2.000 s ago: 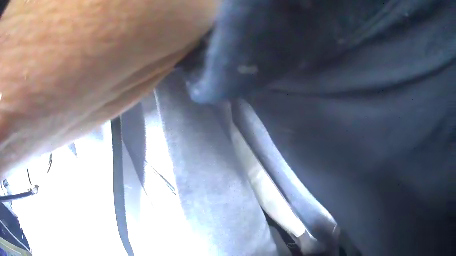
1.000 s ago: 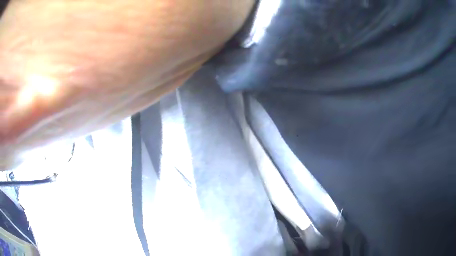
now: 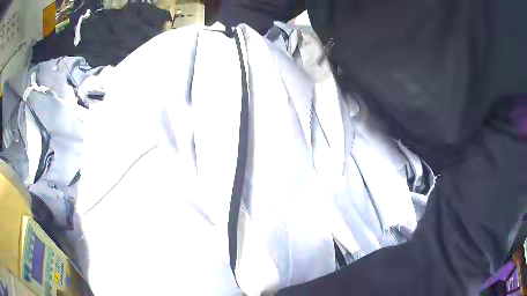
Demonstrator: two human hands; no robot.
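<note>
A large bundle of pale garment pieces [image 3: 156, 191] fills the middle, washed out to white by glare. A dark edge strip [image 3: 238, 173] runs down through its folds. A person in black sleeves [image 3: 358, 269] reaches around the bundle from the right; any hand at the sleeve's end is lost in glare or cut off at the bottom edge. Neither my left hand nor my right hand can be made out.
Heaped blue-grey cloth pieces [image 3: 63, 133] lie at the left, with dark cloth [image 3: 115, 34] behind them. A yellow machine part [image 3: 11, 196] with a labelled panel [image 3: 43, 260] stands at the lower left. A purple item [image 3: 505, 280] shows at the lower right.
The bare forearm across the upper left and the large blue-grey cloth at the right have gone from view. The whole bundle, the black sleeve and the yellow machine part now show.
</note>
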